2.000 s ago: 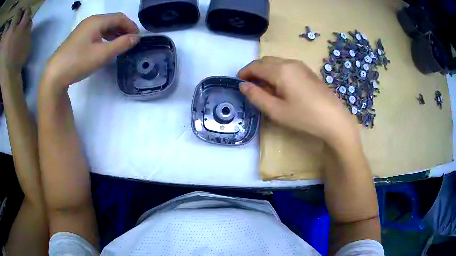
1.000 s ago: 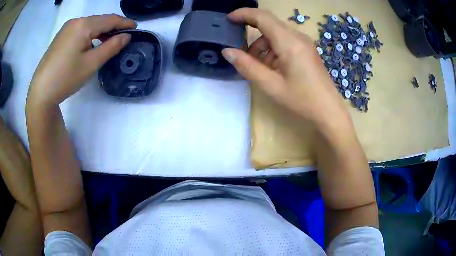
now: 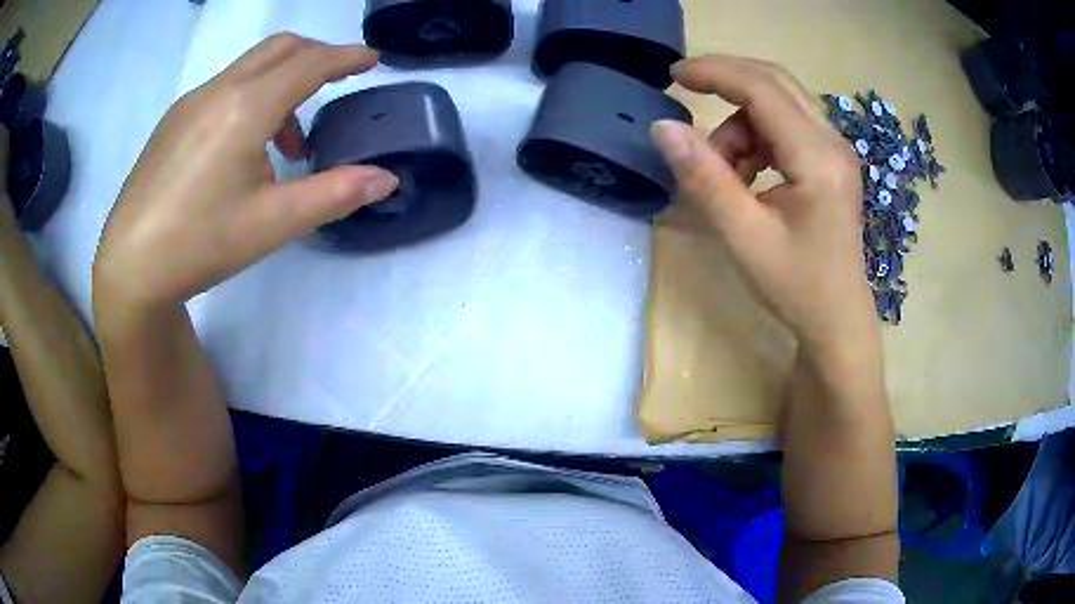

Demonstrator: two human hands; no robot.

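A dark grey housing (image 3: 419, 124) stands tilted on its side on the white sheet, its open side facing me. My left hand (image 3: 254, 165) holds it, thumb at the opening, other fingers at its left and back; the thumb hides part of the inside. A second housing (image 3: 607, 118) stands the same way to the right, close against another housing behind it (image 3: 613, 30). My right hand (image 3: 754, 165) has its thumb and a finger on this second housing's right edge. A pale centre post shows dimly inside it.
Another housing (image 3: 439, 26) stands at the back. A pile of small lever parts (image 3: 890, 177) with pale discs lies on tan paper (image 3: 754, 354) at right; two small parts lie apart. More housings stand at far right (image 3: 1020, 153) and far left (image 3: 45, 171). Another person's arm (image 3: 53, 319) is at left.
The left housing has turned from lying open upward to standing with its opening toward me. The right housing was raised onto its side and moved back beside the rear one.
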